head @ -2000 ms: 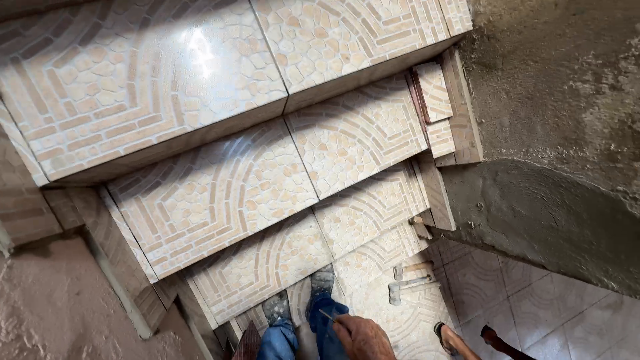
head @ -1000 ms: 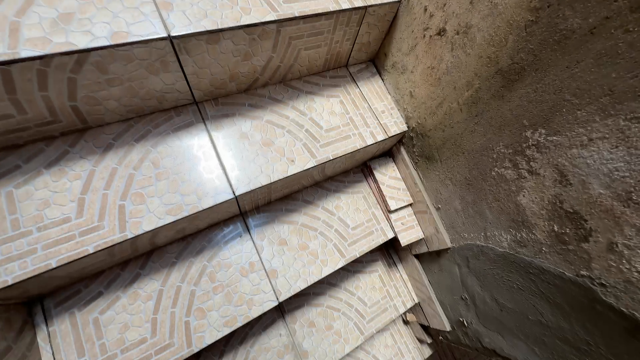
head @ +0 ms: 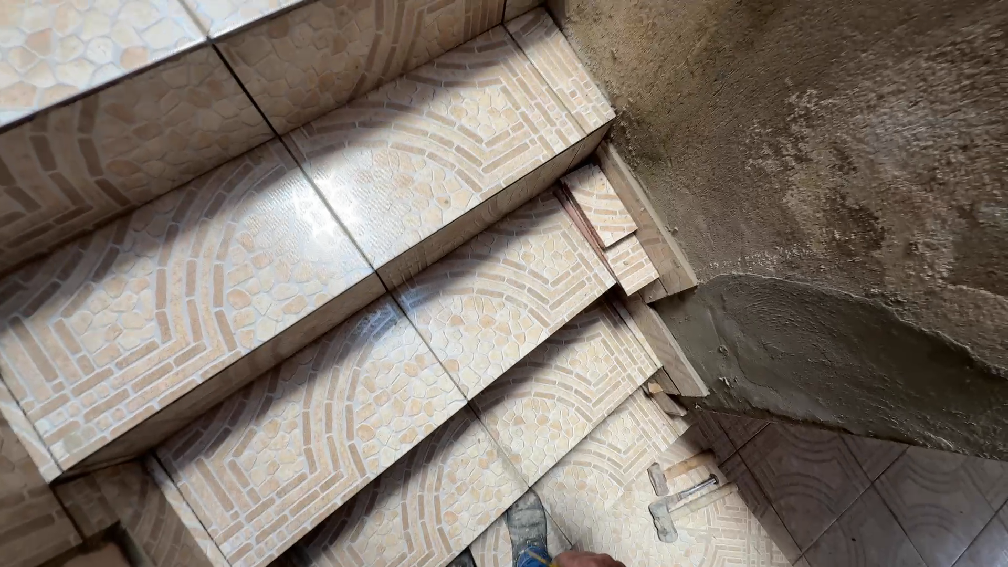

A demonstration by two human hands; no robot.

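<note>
Only a small part of one hand, apparently my right hand (head: 587, 559), shows at the bottom edge, beside my shoe (head: 526, 521) and blue trouser leg. Its fingers are mostly cut off; a thin yellow thing lies by it, and I cannot tell whether it is held. My left hand is out of view. Right of the shoe, a hammer (head: 663, 520) with a partly metal shaft lies on a lower tiled step, beside another hammer-like tool (head: 655, 479). Patterned ceramic tiles cover the stair treads (head: 504, 315). Cut tile pieces (head: 602, 206) rest at the right end of one tread.
A rough cement wall (head: 827, 157) rises on the right, with a smoother, darker mortar patch (head: 787, 346) low on it. Tile skirting pieces (head: 650, 224) stand against the wall by the steps. Step edges descend towards a tiled floor (head: 858, 496) at the lower right.
Two seconds ago the hand and both trouser legs showed more fully; one second ago they were out of view. A foot at the lower right earlier is gone from view. The view has shifted.
</note>
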